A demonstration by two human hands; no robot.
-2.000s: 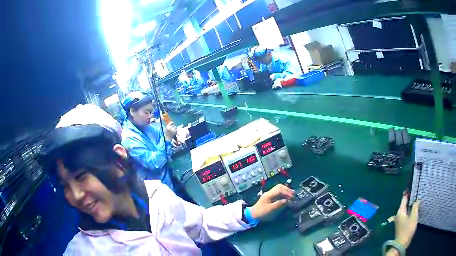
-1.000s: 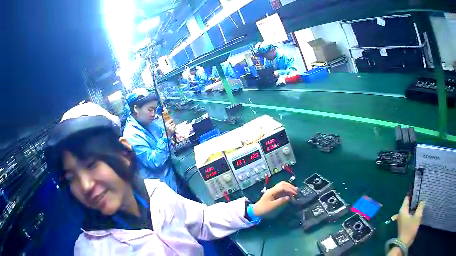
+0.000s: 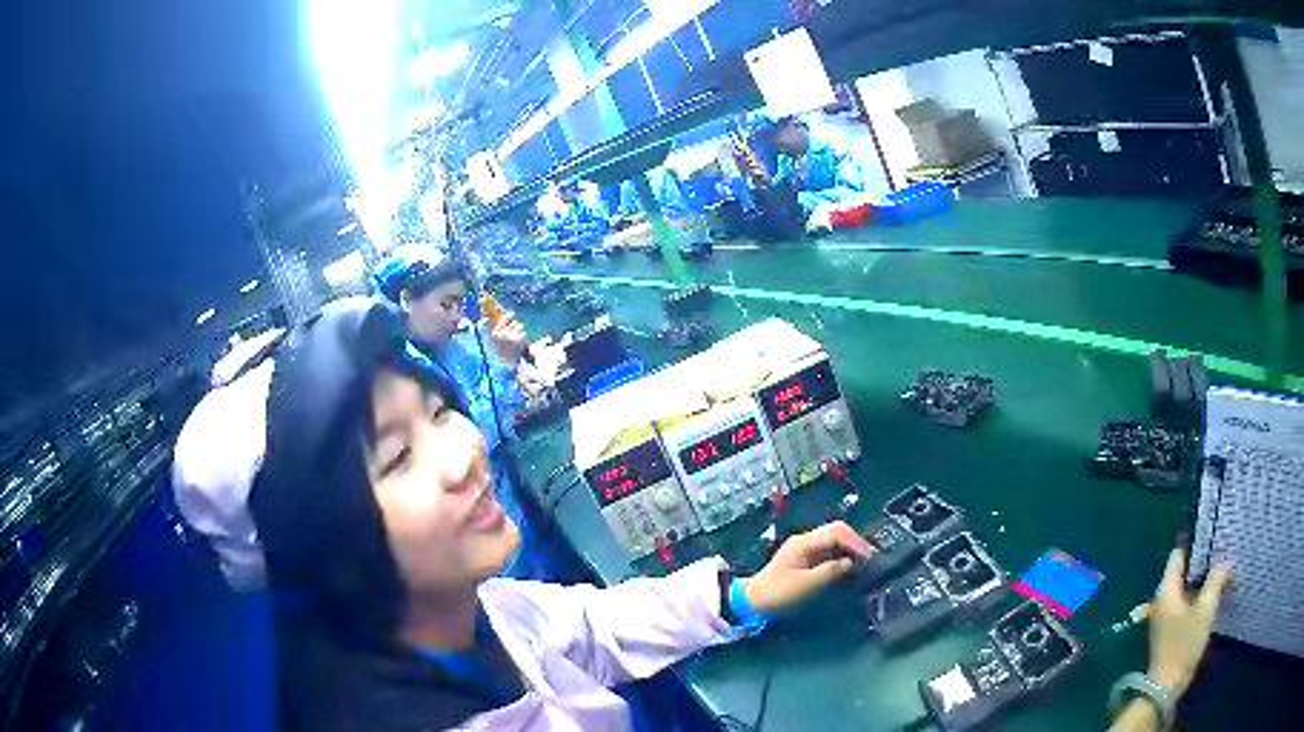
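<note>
My left hand [image 3: 1184,626], with a pale bracelet at the wrist, grips the near edge of a clipboard [image 3: 1266,536] at the right side. The clipboard bears a printed sheet and has a dark clip along that edge; its right part is cut off by the picture. My right hand is not in view. Left of my hand, several grey-black electronic units with round lens-like rings lie in a diagonal row, the nearest one [image 3: 1033,646] at the bottom. A blue and pink card [image 3: 1061,584] lies beside them.
A person in pink at lower left reaches a hand [image 3: 808,566] to the farthest unit. Bench power supplies [image 3: 722,465] with red digits stand behind. Dark assemblies [image 3: 948,396] lie farther back. Other workers sit along the green bench [image 3: 887,308].
The neighbour's head has turned and lifted towards the right. The view has shifted slightly, so bench items sit lower and farther right. My left hand stays on the clipboard.
</note>
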